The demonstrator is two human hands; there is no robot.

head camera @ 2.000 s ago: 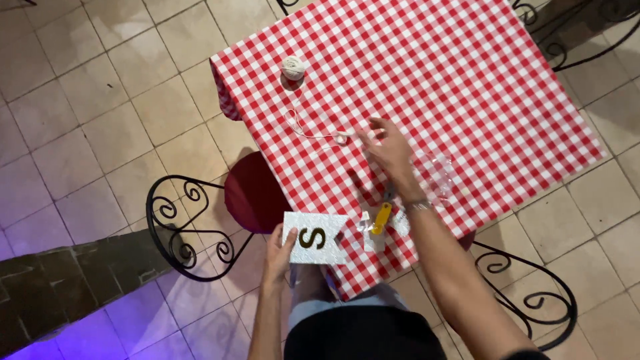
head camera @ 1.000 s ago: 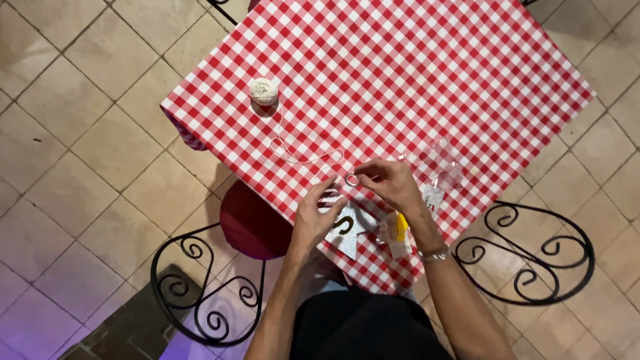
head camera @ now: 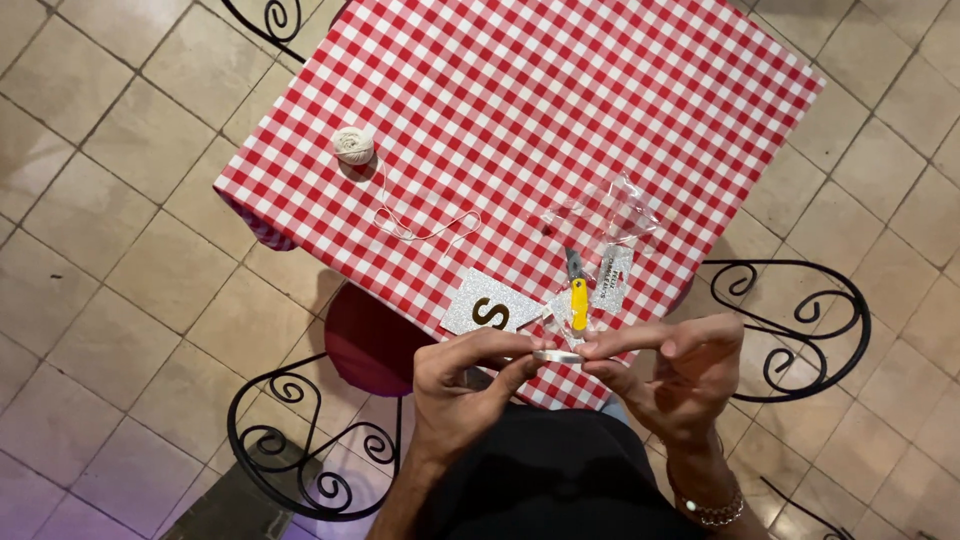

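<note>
My left hand (head camera: 465,382) and my right hand (head camera: 667,367) pinch a small silvery ring-shaped roll (head camera: 557,357) from both sides, above the near table edge; it may be a roll of tape or ribbon. Just beyond my left fingers lies a glittery silver card pennant (head camera: 480,301) with a gold letter S. A yellow-handled utility knife (head camera: 578,300) rests on clear plastic beside it, its blade end pointing away. To its right is a glittery label card (head camera: 613,277) bearing writing. A ball of cream string (head camera: 352,146) sits farther left, its loose strand (head camera: 420,234) curling over the cloth.
The table wears a red and white checked cloth (head camera: 525,90). Crumpled clear plastic packaging (head camera: 622,210) lies right of centre. A red-seated chair (head camera: 367,337) with black scrolled iron stands at the left edge, and another iron chair back (head camera: 810,315) at the right.
Both hands have drawn back toward my body with the small roll between them. The S pennant, held in my left hand two seconds ago, now lies on the cloth.
</note>
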